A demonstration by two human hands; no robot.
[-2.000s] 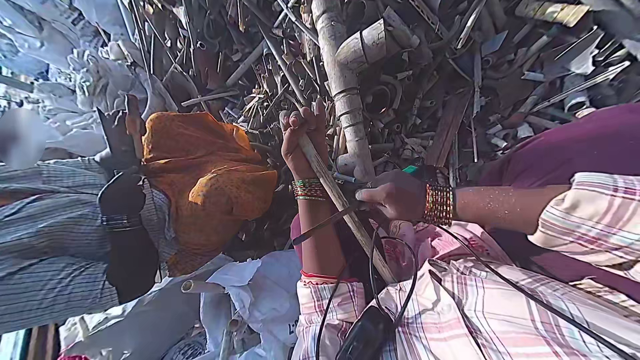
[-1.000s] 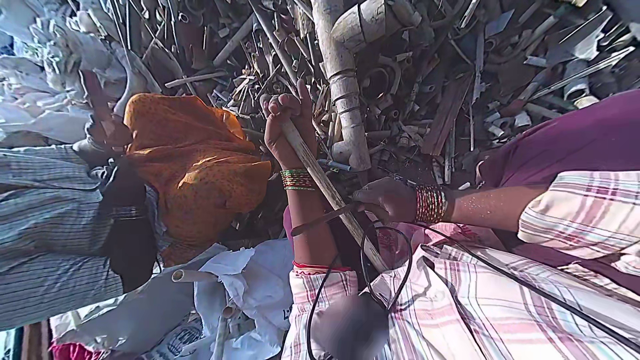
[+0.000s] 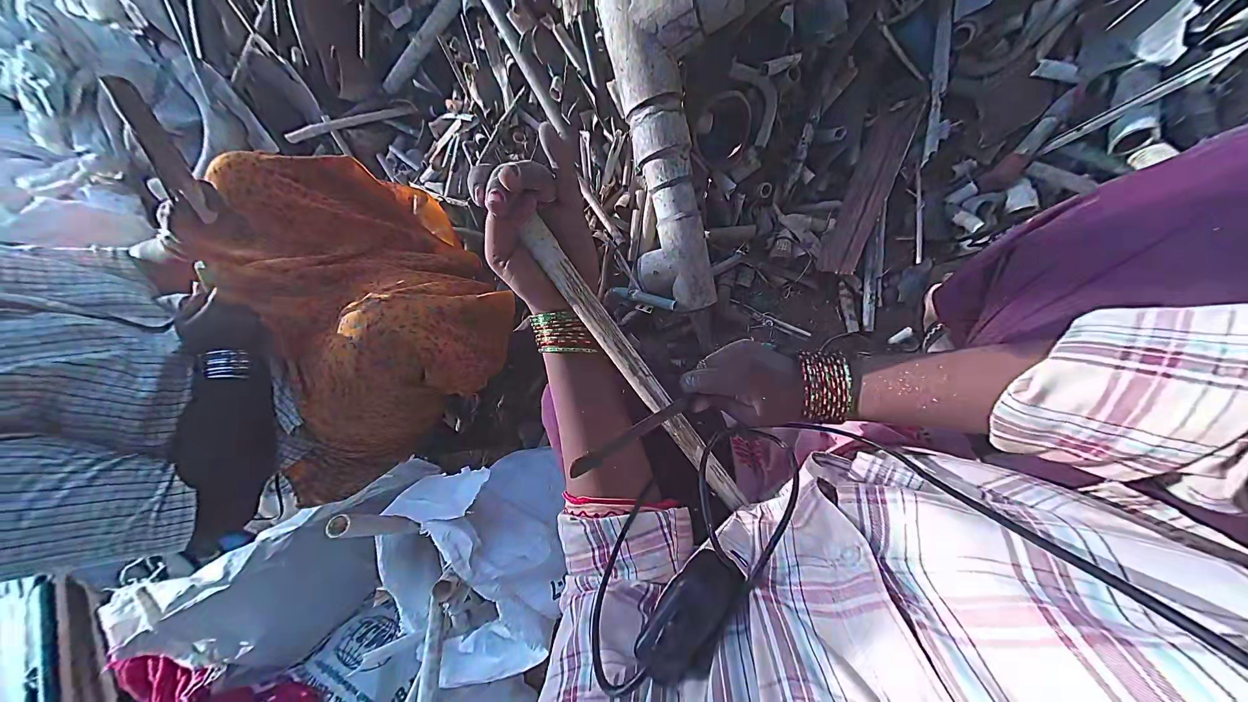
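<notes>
My left hand (image 3: 522, 190), with bangles at the wrist, is closed around the upper part of a pale wooden stick (image 3: 624, 356). The stick slants down to the right to the lap of the plaid shirt. My right hand (image 3: 746, 380), also with bangles, comes from the right and grips a dark, flat metal blade (image 3: 624, 439). The blade crosses over the stick and points down to the left, above my left forearm. The fingers of my right hand are partly in shadow. A black cable with a dark oblong device (image 3: 690, 614) hangs over the shirt.
Scrap plastic pipes and sticks are heaped ahead, with a thick grey pipe (image 3: 668, 175) beside my left hand. At left, a co-worker in striped clothing with orange cloth (image 3: 390, 253) holds a flat bar (image 3: 156, 146). White sacks (image 3: 487, 546) with pipe pieces lie below.
My left hand has moved a little left, away from the thick grey pipe, still holding the stick. My right hand keeps the blade across the stick.
</notes>
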